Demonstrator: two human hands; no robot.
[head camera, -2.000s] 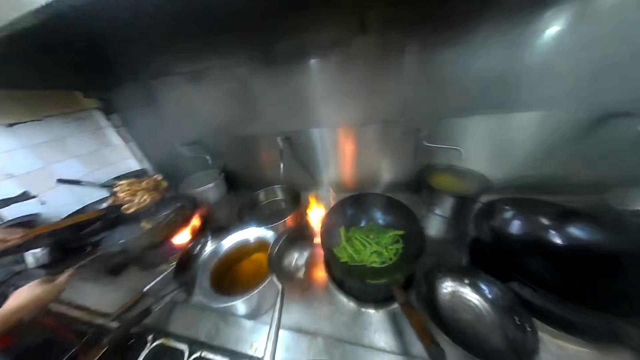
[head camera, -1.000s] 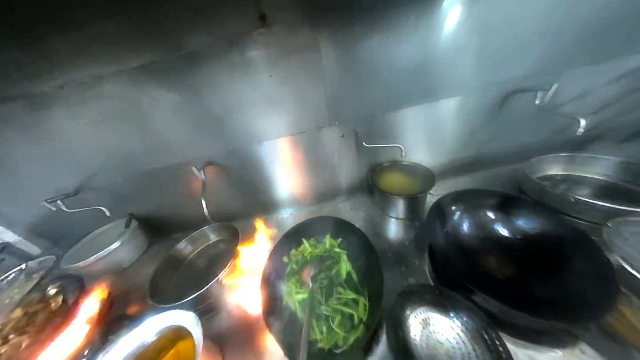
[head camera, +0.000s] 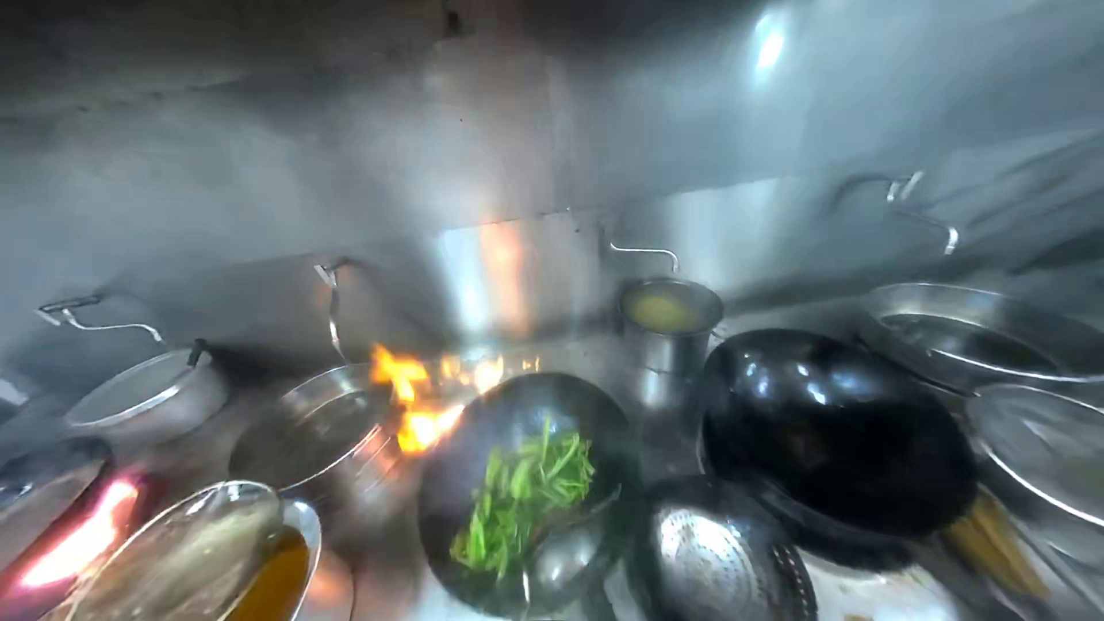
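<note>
Neither of my hands shows in the head view now, so what they hold is hidden. Green vegetable strips (head camera: 528, 496) lie in a dark wok (head camera: 604, 414) at the lower middle, over a burner. The metal bowl of a ladle (head camera: 565, 556) rests in or just above the wok beside the greens. Orange flames (head camera: 423, 427) rise at the wok's left edge. At the lower left stands a metal pot of orange-brown liquid (head camera: 280, 573), partly covered by a blurred round metal utensil (head camera: 172, 561).
A perforated metal strainer (head camera: 703, 552) sits right of the wok, near a large black wok (head camera: 828, 431). Behind stands a metal pot with yellowish contents (head camera: 668, 315). Metal pans (head camera: 302, 470) stand around, below swing faucets (head camera: 647, 251). Another flame (head camera: 86, 535) burns far left.
The view has swung right since two seconds ago, and the hand seen at far left then is out of view. The ladle bowl now shows at the greens' lower right.
</note>
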